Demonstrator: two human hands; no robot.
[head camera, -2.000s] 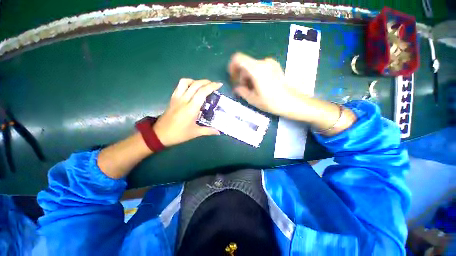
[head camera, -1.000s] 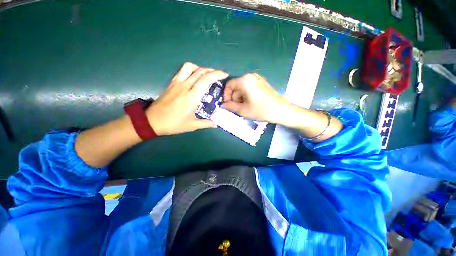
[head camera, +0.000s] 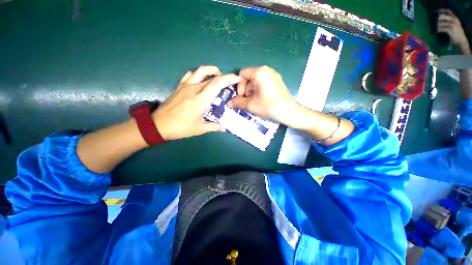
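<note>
The phone body (head camera: 248, 128), a silvery-white flat rectangle with black circuitry at its upper left end, lies tilted in front of me. My left hand (head camera: 194, 106) grips its upper left end, thumb below and fingers over the top. My right hand (head camera: 265, 96) is at the phone's upper edge beside the circuitry, with its fingertips bent together close to my left fingertips. Whether the right fingertips pinch a small piece is hidden. The white liner strip (head camera: 316, 77) lies right of the phone, partly under my right wrist, with one black sticker at its top end.
A red bin (head camera: 402, 66) with small tan parts stands at the far right. A narrower strip with black shapes (head camera: 400, 120) lies below it. Curved beige pieces (head camera: 366, 82) lie left of the bin. Another person's hand (head camera: 451, 28) and blue sleeve show at the right edge.
Over two seconds my right hand has come down to the phone's circuitry end; in the last second its fingers shifted slightly. The view has turned rightward, and another person's hand has appeared at upper right.
</note>
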